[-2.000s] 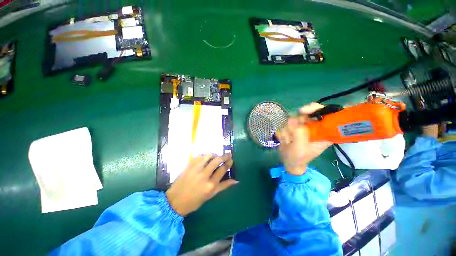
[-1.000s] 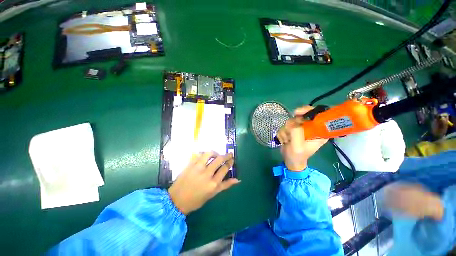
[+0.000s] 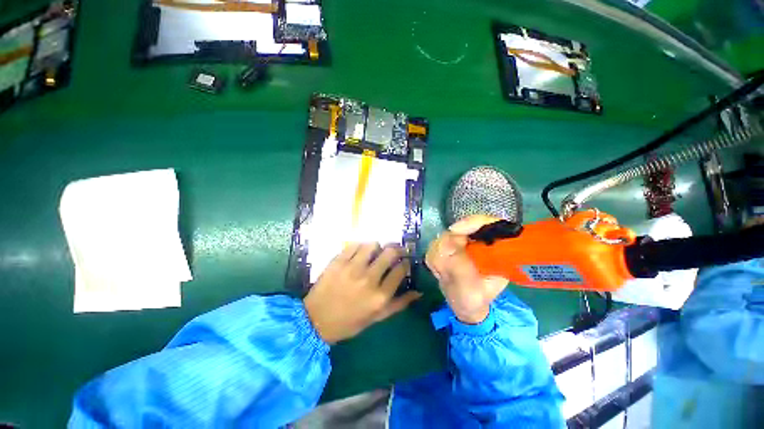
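An open tablet assembly (image 3: 348,193) lies in front of me, its circuit board at the far end and an orange flex strip (image 3: 363,186) down its silver-white middle. My left hand (image 3: 358,292) rests flat on its near end, fingers spread, gripping nothing. My right hand (image 3: 467,272) is shut on the orange electric screwdriver (image 3: 557,255), held nearly level between the tablet and the right side. The driver's tip is hidden by my fingers. The round dotted screw dish (image 3: 484,197) lies just beyond my right hand, partly covered by it.
Other open tablets lie far left (image 3: 38,49), at the back (image 3: 222,29) and back right (image 3: 549,69). Small dark parts (image 3: 206,80) sit near the back one. A white sheet (image 3: 126,243) lies left. A coil spring (image 3: 670,159), black cable and white roll are right. Another person's blue sleeve (image 3: 727,323) shows lower right.
My right hand and the screwdriver have moved from the dish toward the tablet and nearer me. The view has shifted, so bench items appear further right or higher. My left hand stays on the tablet.
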